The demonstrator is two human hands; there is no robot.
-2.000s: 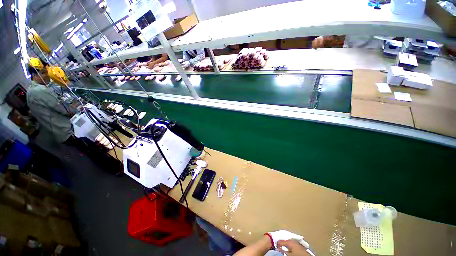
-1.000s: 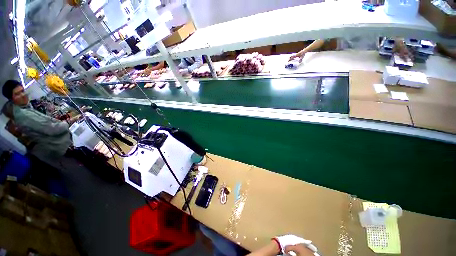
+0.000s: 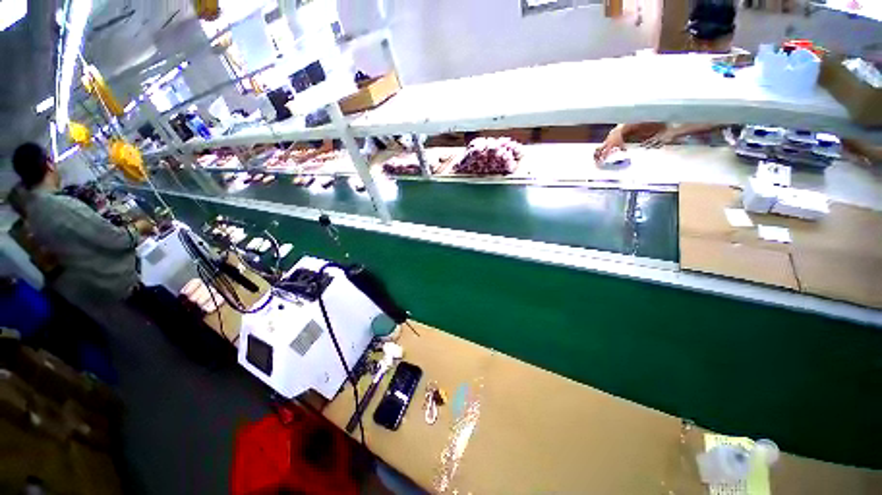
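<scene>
Neither of my hands is in the picture. Nearest in front of me is the brown cardboard-covered bench [image 3: 571, 416]. A yellow dotted label sheet [image 3: 759, 480] lies at its right, cut off by the bottom edge, with a clear round container [image 3: 766, 451] and a crumpled translucent piece on it. At the left of the bench lie a black phone [image 3: 397, 395], a pale cable loop [image 3: 431, 406] and a small light-blue piece [image 3: 461, 397].
A white bench machine [image 3: 308, 334] with black hoses stands left. A red stool [image 3: 280, 454] is below it. The green belt [image 3: 580, 334] runs beyond the bench. A person [image 3: 73, 232] stands far left; another person's hands [image 3: 611, 145] show across the belt.
The view has tilted up, so the bench sits lower and my hands have gone out at the bottom edge. The person at far left has turned the head away. Hands across the belt have moved right.
</scene>
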